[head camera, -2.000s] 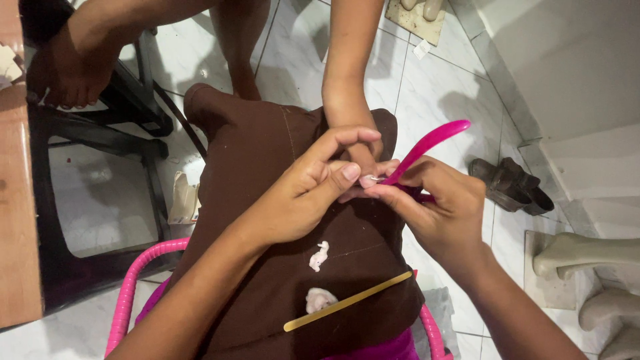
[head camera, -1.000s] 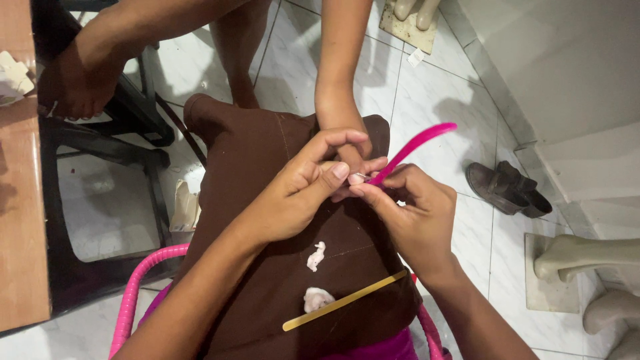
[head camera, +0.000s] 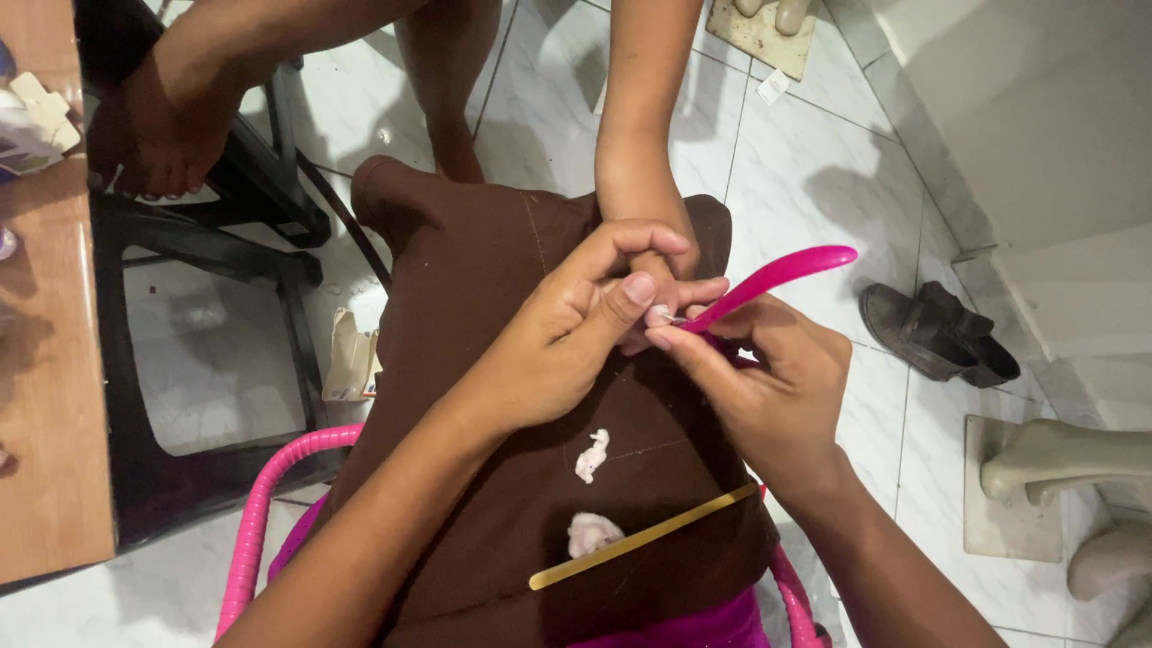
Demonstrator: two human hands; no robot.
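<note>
My left hand (head camera: 576, 315) grips a finger of another person's hand (head camera: 661, 279), with my thumb beside its fingertip. That person's arm reaches in from the top. Between the thumb and fingers of my right hand (head camera: 765, 360) is a pink plastic-handled tool (head camera: 774, 274) with a thin tip, held at the nail of the gripped finger. The tip's exact shape is too small to tell. Below the hands, on a brown cloth (head camera: 468, 333), lie a small twisted piece of cotton (head camera: 591, 456), a larger cotton wad (head camera: 592, 535) and a yellow nail file (head camera: 643, 537), which touches the wad's edge.
A wooden table (head camera: 54, 378) with small items stands at the left, beside a black plastic stool (head camera: 207, 450) and the other person's bare foot (head camera: 162, 135). Dark shoes (head camera: 936, 333) lie on the tiles at the right, near mannequin legs (head camera: 1062, 454). Pink tubing (head camera: 261, 504) curves beside the cloth.
The pink tool has tilted lower, its handle end now pointing more sideways. Both my hands remain at the other person's finger. The cotton pieces and nail file stay on the cloth.
</note>
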